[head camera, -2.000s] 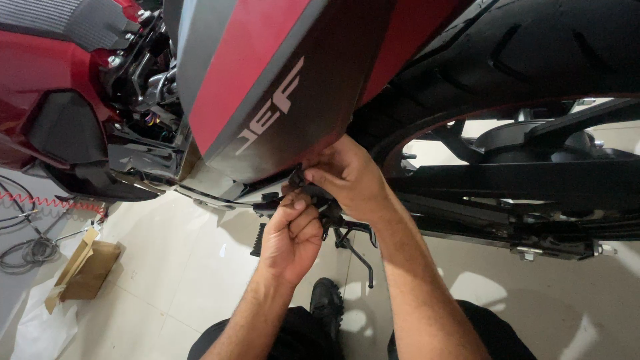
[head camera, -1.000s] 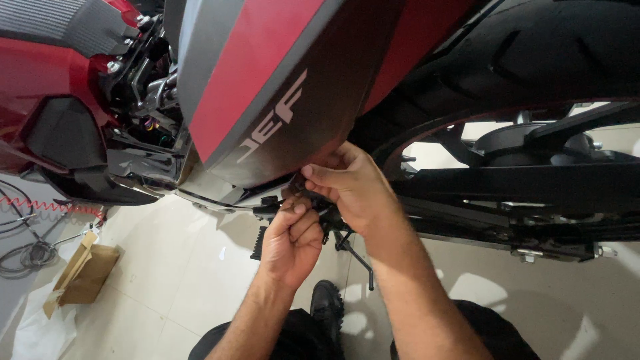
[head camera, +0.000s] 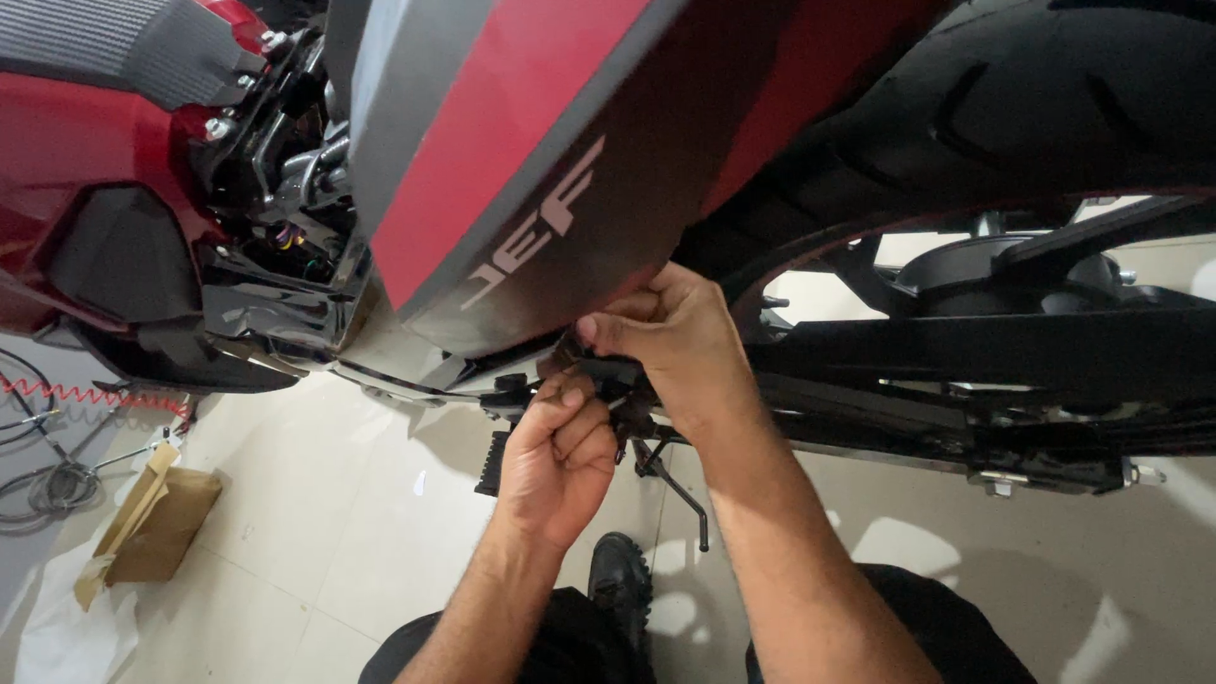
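Observation:
Both hands work close together at the lower edge of a red and black motorcycle fairing panel [head camera: 532, 171]. My left hand [head camera: 562, 446] has its fingers curled on a small dark piece [head camera: 560, 356], whose kind I cannot make out. My right hand [head camera: 679, 347] pinches the same dark piece from above with thumb and forefinger, its other fingers against the panel's edge. Just below and left of the hands is a black ribbed footpeg [head camera: 492, 463]. A black bent lever [head camera: 689, 503] hangs to the right of my left hand.
The motorcycle's tyre [head camera: 950, 114] and black swingarm [head camera: 883, 351] lie at the right. At the left are the tail panel [head camera: 76, 142] and exposed frame parts [head camera: 304, 171]. An opened cardboard box [head camera: 166, 527] and a red coiled hose [head camera: 85, 391] are on the lower left. My boot [head camera: 619, 579] stands on the tiled floor.

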